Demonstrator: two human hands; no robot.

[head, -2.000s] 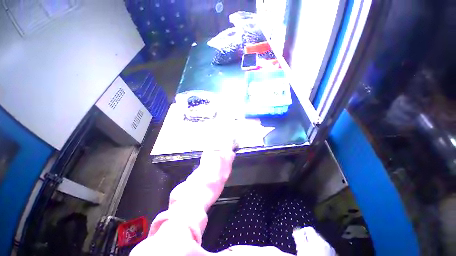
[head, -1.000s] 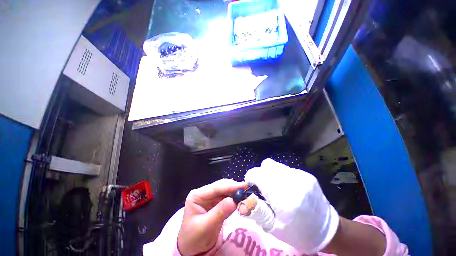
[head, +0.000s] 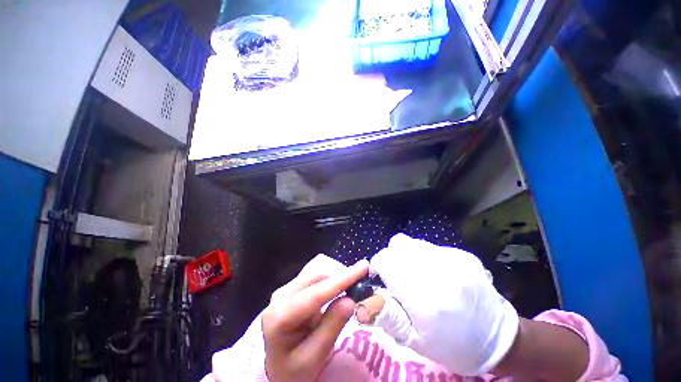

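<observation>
A small black moulded part [head: 361, 290] is held between both hands, above my lap at the bottom centre. My left hand [head: 310, 313] is bare and pinches the part between thumb and index finger. My right hand [head: 440, 302] wears a white glove with a bare thumb tip showing, and holds the part from the other side. The fingers hide much of the part.
Tan cardboard, glaring white [head: 313, 112], lies on the green-topped bench [head: 440, 97]. A clear plastic bag of black parts [head: 263, 54] and a blue bin [head: 399, 46] stand there. A red basket [head: 209, 271] is low at left; a blue panel [head: 579, 201] is at right.
My left arm has come back from over the bench, and both hands have met around the black part. The view has tilted down. Since one second ago the fingers have shifted slightly.
</observation>
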